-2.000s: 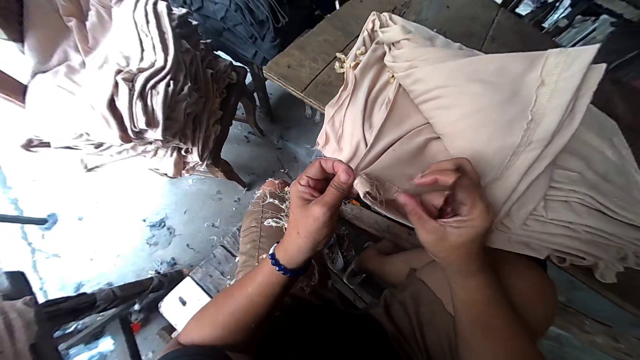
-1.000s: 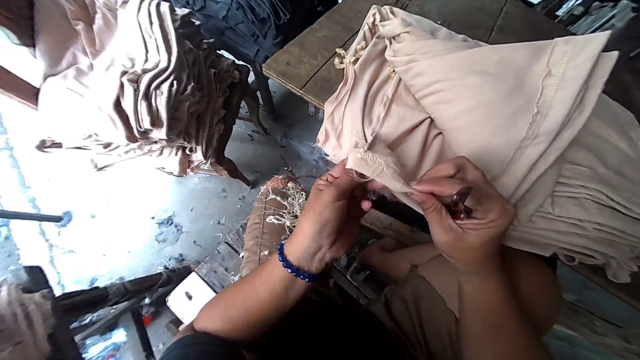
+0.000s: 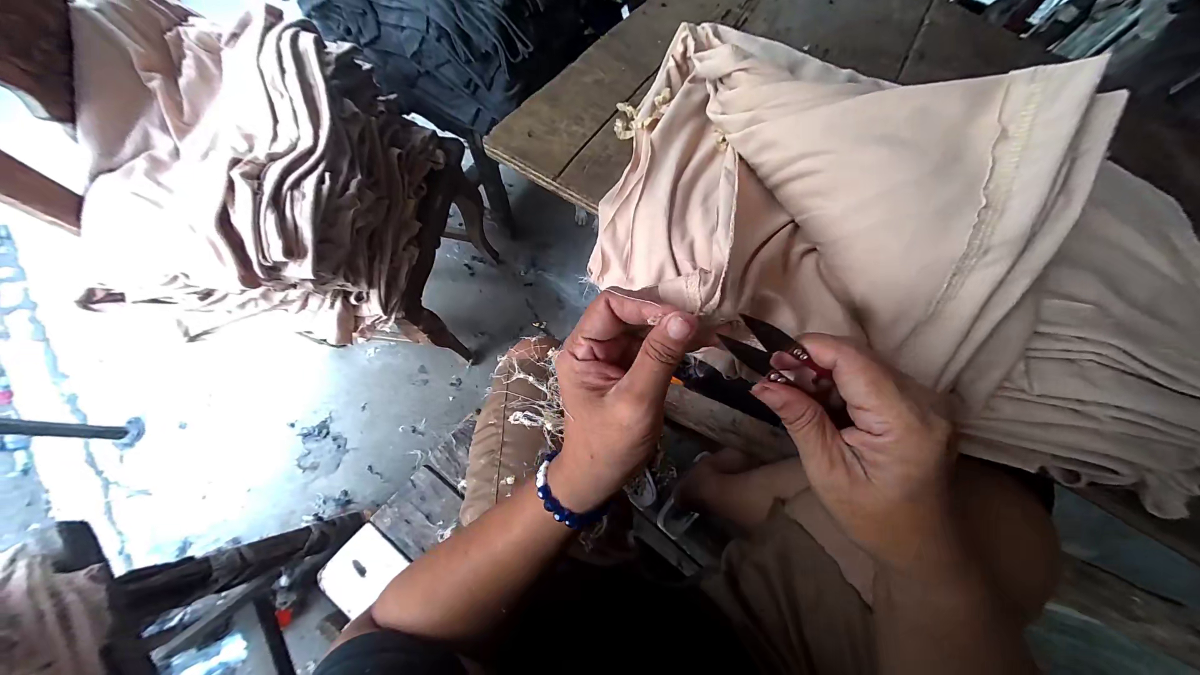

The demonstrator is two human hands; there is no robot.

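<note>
A beige fabric garment piece (image 3: 872, 159) with serged seams lies over the table's near edge and hangs toward me. My left hand (image 3: 623, 375), with a blue beaded bracelet (image 3: 562, 497) at its wrist, pinches the fabric's edge between thumb and fingers, where a loose thread shows. Close by on the right, my right hand (image 3: 862, 431) holds small dark thread snips (image 3: 773, 352). Their two blades are spread and point at the pinched edge. Cut thread scraps (image 3: 534, 389) cling to the brown cloth beside my left wrist.
Folded beige pieces (image 3: 1116, 366) are stacked on the wooden table (image 3: 562, 122) at right. Another tall fabric stack (image 3: 300, 169) rests on a wooden chair at left. Behind it is a dark fabric pile (image 3: 422, 56). A white flat object (image 3: 361, 567) lies at lower left.
The snips, tucked in my right palm a second ago, now show their blades between thumb and fingers. The fabric edge held by both hands earlier is now pinched by my left hand alone.
</note>
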